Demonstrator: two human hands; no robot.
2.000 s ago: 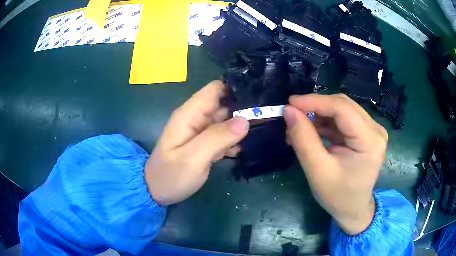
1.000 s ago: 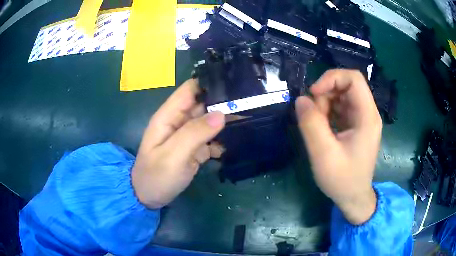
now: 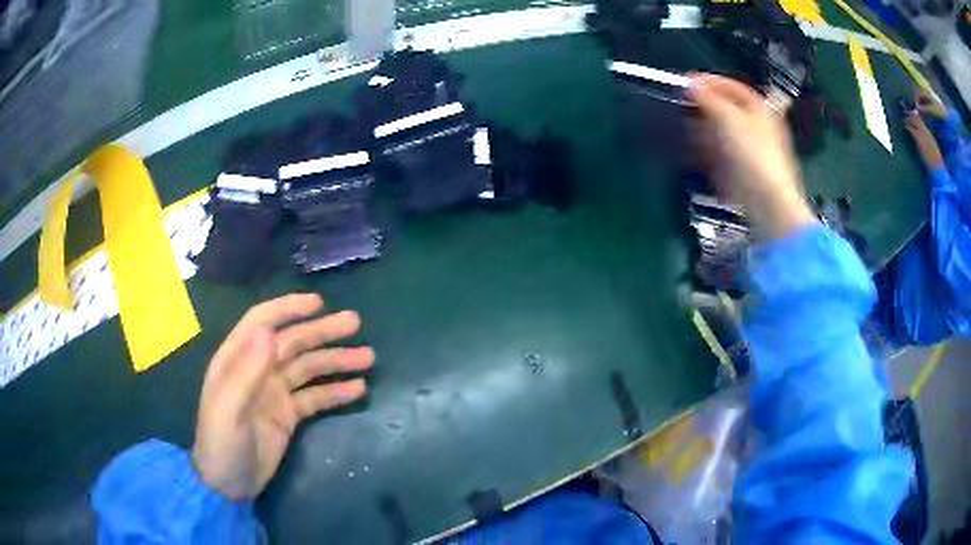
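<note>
My left hand [image 3: 279, 385] is open and empty above the green table, fingers apart. My right hand [image 3: 735, 144] is at the right, blurred, and grips a black plastic housing [image 3: 652, 112] with a white strip along its top edge. Several taped housings [image 3: 332, 202] lie in a row beyond my left hand, each with a white strip across it. The die-cut adhesive tape sheet [image 3: 64, 309] lies at the left, with yellow release liner [image 3: 149, 271] curled over it.
A heap of black parts [image 3: 716, 240] lies below my right hand, more [image 3: 761, 48] beyond it. A white rail [image 3: 468, 37] runs along the far side. Another person's hands [image 3: 928, 133] and blue sleeves show at the far right. A plastic bag [image 3: 681, 458] is past the near edge.
The view has turned to the right. My left hand has let go of the housing and opened. My right hand has closed on a housing with a white strip and moved right.
</note>
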